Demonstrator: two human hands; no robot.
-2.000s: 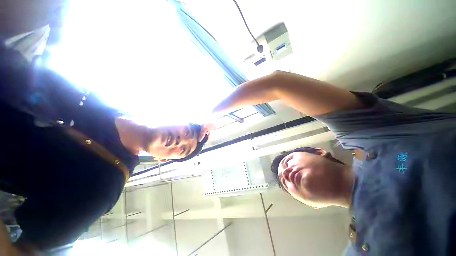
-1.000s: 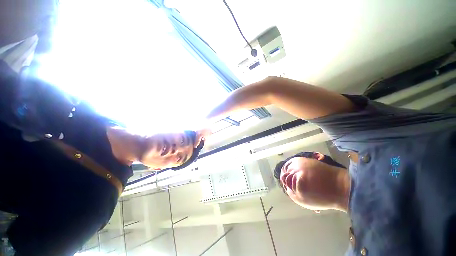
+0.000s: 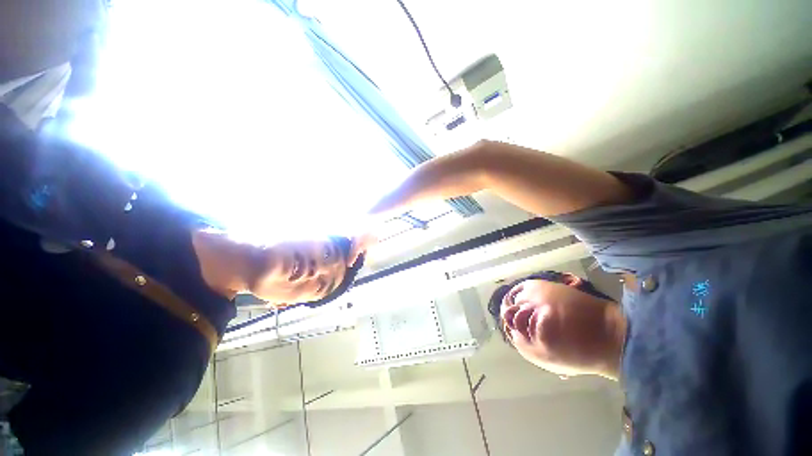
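Neither of my hands can be made out in the view. Nearest in front, on the right, is a person in a grey-blue work shirt (image 3: 712, 356) with brass-coloured buttons and small turquoise chest writing. That person's bare arm (image 3: 525, 178) is raised and bent, and its hand is lost in the glare near the other person's head. On the left is a second person in dark clothes (image 3: 98, 347) with a brown strap (image 3: 160, 298) across the chest.
The view is tilted sideways and upward. A bright window (image 3: 240, 116) with a blue curtain (image 3: 365, 98) glares at upper left. Grey electrical boxes (image 3: 481, 89) with a black cable (image 3: 427, 49) are above. A white perforated-edge panel (image 3: 410, 329) and dark pipes (image 3: 739, 151) also show.
Since two seconds ago the view has shifted slightly, so both persons appear a little further left and lower. The raised arm keeps nearly the same pose.
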